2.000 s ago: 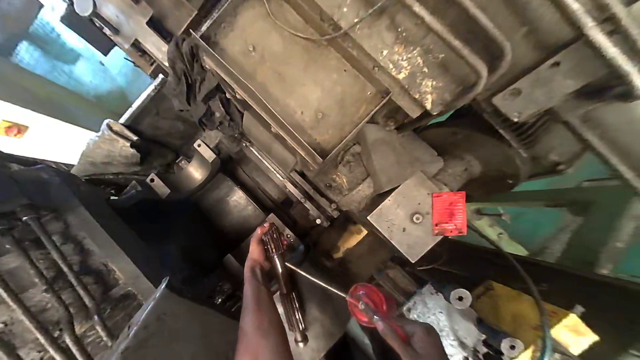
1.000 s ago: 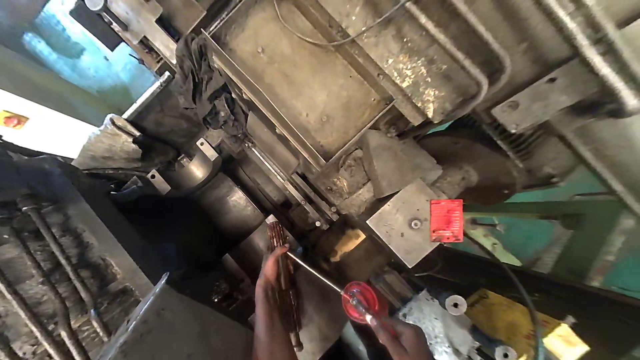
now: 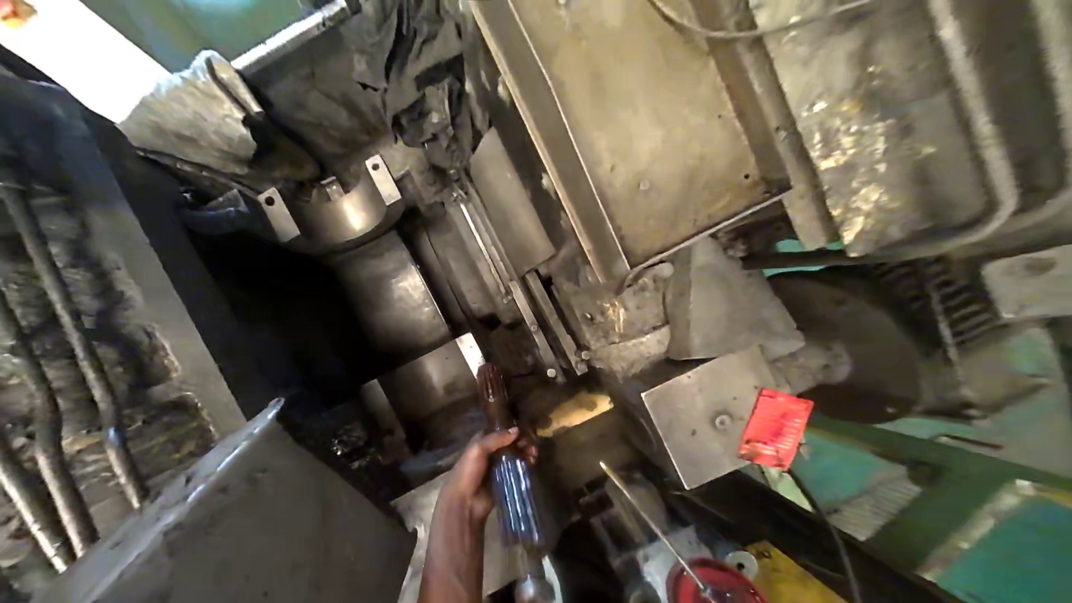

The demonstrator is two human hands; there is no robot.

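Observation:
My left hand (image 3: 481, 469) grips a splined metal shaft (image 3: 515, 494) around its middle. The shaft's toothed upper end lies near the bright corner of a curved metal bearing shell (image 3: 431, 377). At the bottom edge, a thin rod (image 3: 649, 519) slants up to the left from a round red object (image 3: 716, 582), close to the shaft but apart from it. My right hand does not show; earlier frames show it at this red object.
Higher up is a second curved shell with drilled tabs (image 3: 356, 209). A dark cloth (image 3: 419, 75) hangs at the top. A red box-shaped part (image 3: 776, 429) sits beside a square metal plate (image 3: 712, 419). Thick pipes (image 3: 75, 360) run along the left.
My left hand has moved the shaft up toward the lower shell, and the rod no longer meets it. My right hand has dropped out of view. The view has shifted closer.

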